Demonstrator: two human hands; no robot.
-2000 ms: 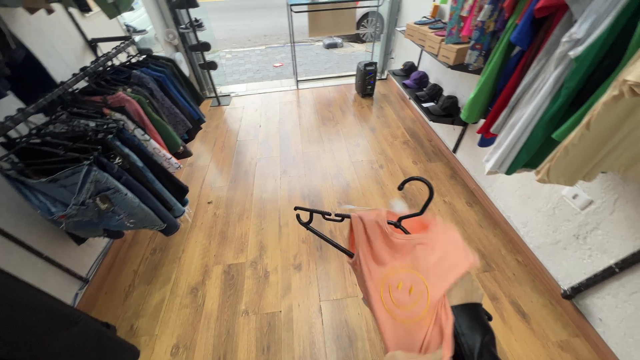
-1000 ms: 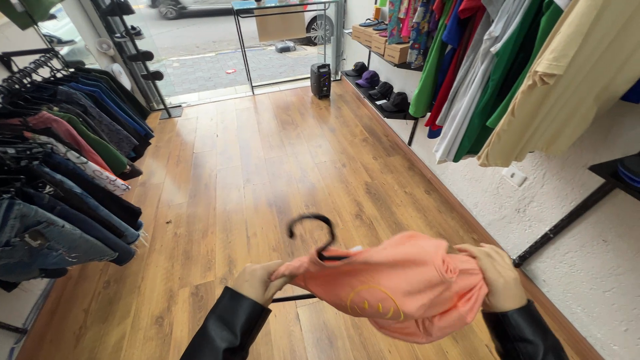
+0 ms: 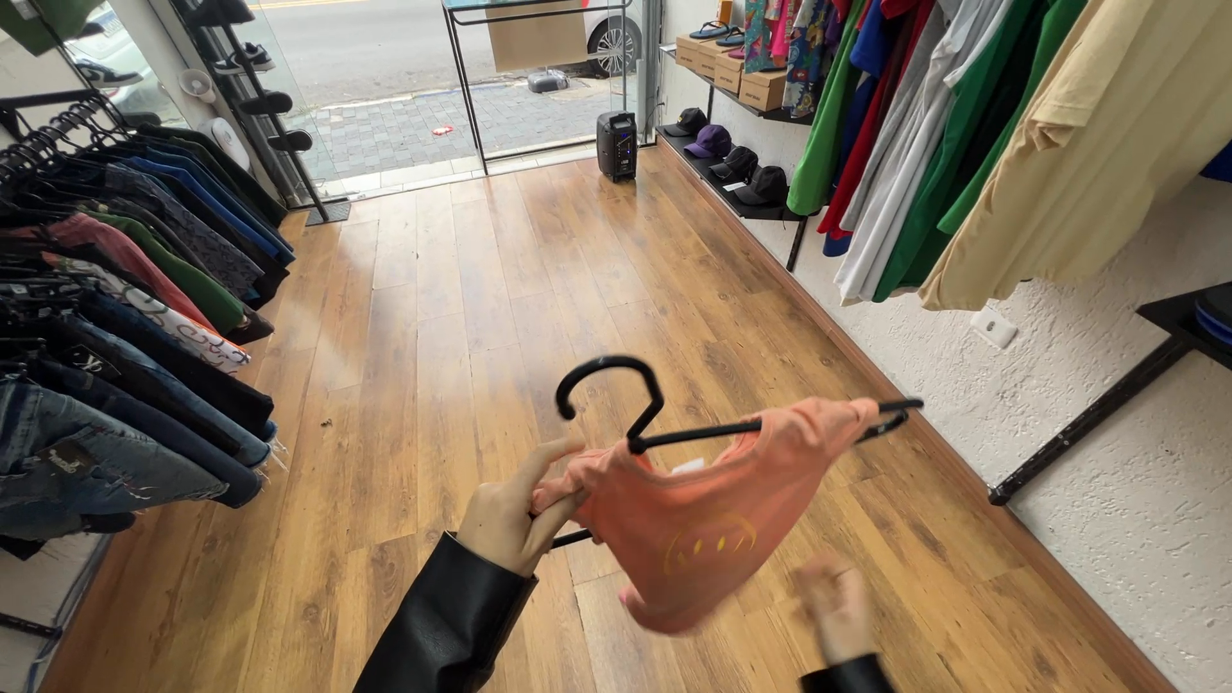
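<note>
An orange garment with a yellow smiley print [image 3: 712, 529] hangs on a black plastic hanger [image 3: 698, 433], whose hook points up and to the left. My left hand [image 3: 520, 500] grips the garment's left shoulder, close to the hanger's lower left arm. The hanger's right arm sticks out beyond the fabric at the other shoulder. Below that end and to the right of the garment, my right hand [image 3: 833, 597] is blurred and apart from the cloth, with nothing seen in it. Black sleeves cover both forearms.
Jeans and other clothes [image 3: 144, 337] hang on a rack at the left. Shirts [image 3: 962, 144] hang along the right wall, near a shelf of caps [image 3: 760, 183] and shoeboxes [image 3: 727, 72]. A black speaker [image 3: 617, 146] stands on the wood floor [image 3: 481, 318] by the glass front.
My right hand has let go of the garment, which both hands held one second ago. The hanger's right arm now shows through the far shoulder.
</note>
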